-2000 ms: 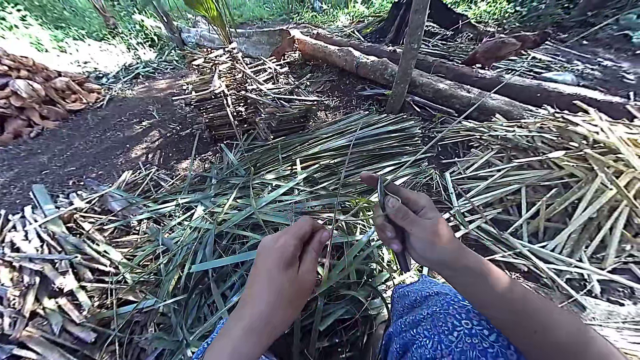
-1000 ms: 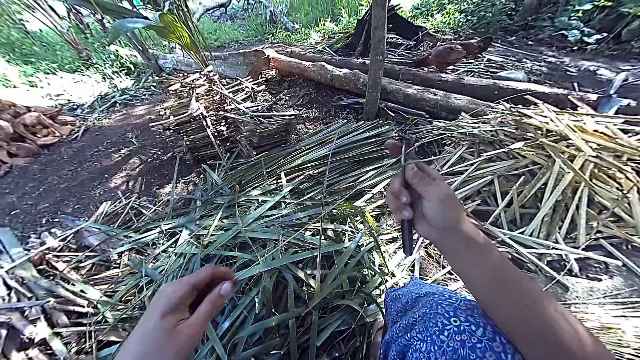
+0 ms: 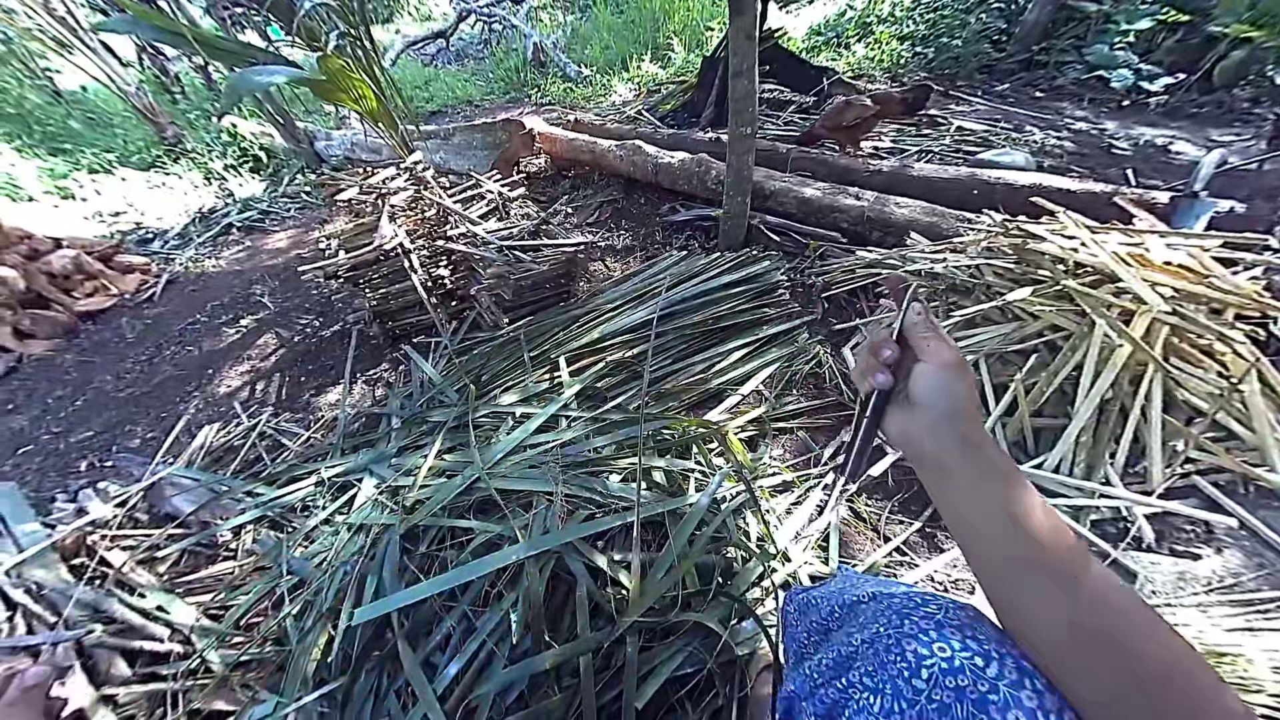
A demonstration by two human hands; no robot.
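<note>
My right hand [image 3: 925, 390] is closed around a slim dark tool [image 3: 866, 435], which looks like a knife. The tool slants through the fist, its thin end above the fingers and its dark part below. Beneath and left of this hand lies a wide heap of green leaf strips [image 3: 480, 530]. Behind the heap, longer green strips [image 3: 660, 335] lie roughly side by side. A blurred, skin-coloured patch at the bottom left corner may be my left hand [image 3: 25, 690]; its fingers cannot be made out, nor whether it holds anything.
Pale dry strips [image 3: 1140, 330] are piled at the right. A stack of cut sticks [image 3: 430, 250] stands behind the green heap. Farther back are a thin upright post [image 3: 740, 130], long logs [image 3: 830, 205] and a brown chicken [image 3: 850, 118]. Brown husks [image 3: 60, 285] lie at the left.
My left hand has moved left, away from the right hand, where both were close together over the green strips. My right hand still grips the dark tool. The view has shifted somewhat.
</note>
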